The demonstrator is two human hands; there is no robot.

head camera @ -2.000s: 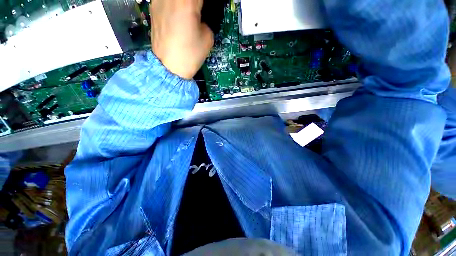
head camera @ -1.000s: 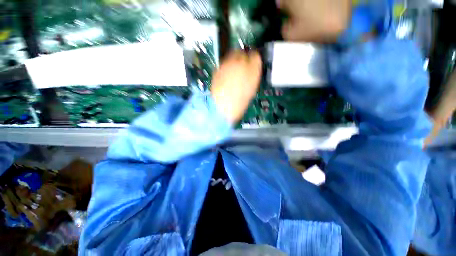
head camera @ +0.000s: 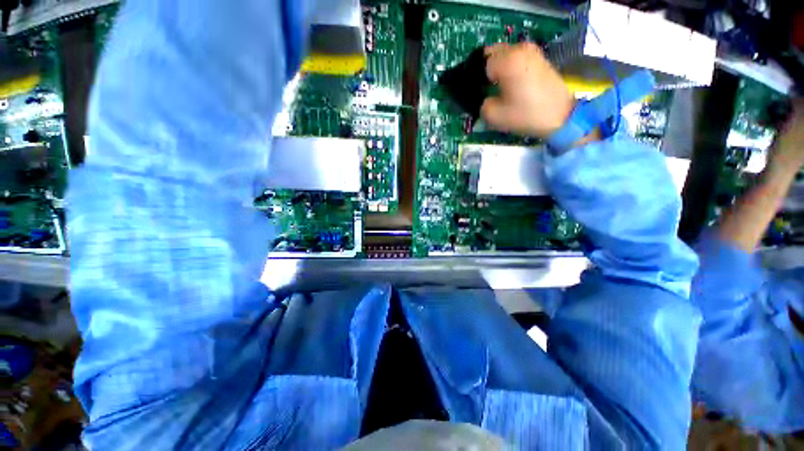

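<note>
My right hand, with black coverings on its fingertips, is over the upper part of a green circuit board right of centre. The fingertips touch or hover just above the board; whether they hold a part cannot be told. A blue strap is round the wrist. A white-silver metal plate stands on this board below the hand. My left arm reaches up across a second board on the left, and its hand is past the top edge, out of the picture.
A silver rail runs along the near side. A dark gap separates the two boards. A white finned block is at upper right, a yellow-edged box at upper left. Another person's arm reaches in at right.
My left hand has left the board and gone up out of view. My right hand, blurred at the top earlier, now shows over the right board. The view has shifted, showing more of the boards.
</note>
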